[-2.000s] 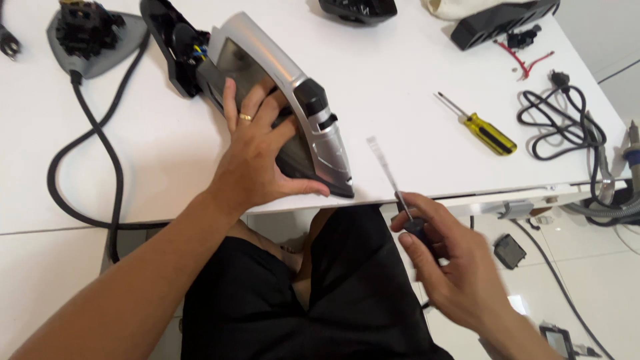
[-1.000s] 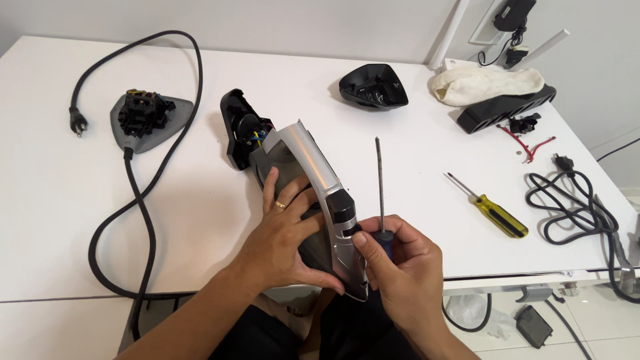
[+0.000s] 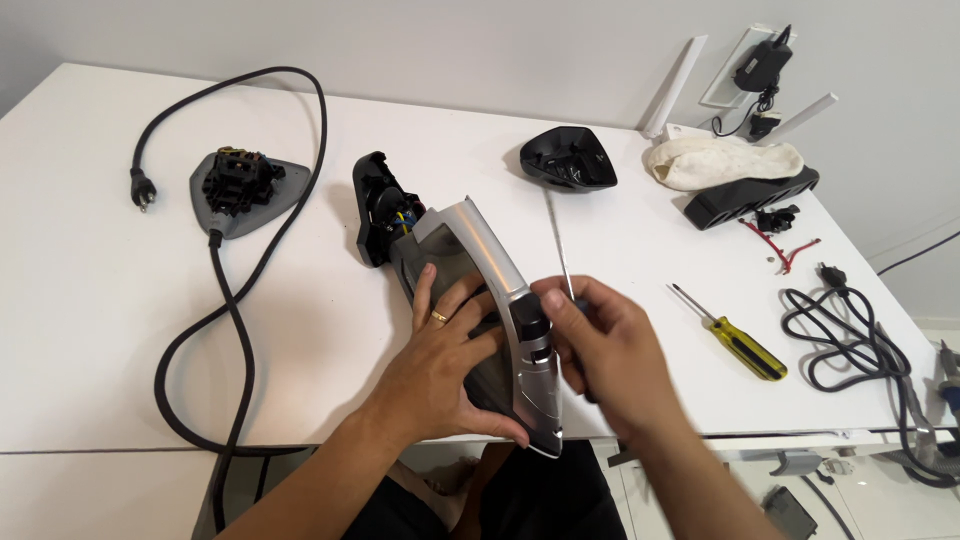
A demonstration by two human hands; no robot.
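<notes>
A partly dismantled clothes iron (image 3: pixel 491 255) with a silver handle lies on its side near the front edge of the white table. My left hand (image 3: pixel 450 352) grips its grey body, fingers spread through the handle opening and thumb by the tip. At the iron's rear, a black cover (image 3: pixel 375 202) sits opened, with coloured wires exposed. My right hand (image 3: pixel 600 337) holds a screwdriver (image 3: pixel 559 240), shaft pointing up and away, its handle mostly hidden in the palm. The thumb and index finger are at the black part of the handle; whether they touch it is unclear.
A grey iron base with a black socket (image 3: pixel 244 184) and looping cord stands left. Behind lies a black plastic shell (image 3: pixel 570 157). At right are a beige cloth item (image 3: pixel 724 161), a black slotted bar (image 3: pixel 750 196), red wires (image 3: pixel 780 251), a yellow-handled screwdriver (image 3: pixel 746 349) and a coiled cord (image 3: pixel 847 345).
Two seconds ago my right hand was apart from the iron, below its right side; it has come up beside the handle with the screwdriver. My left hand has stayed on the iron. The view has shifted.
</notes>
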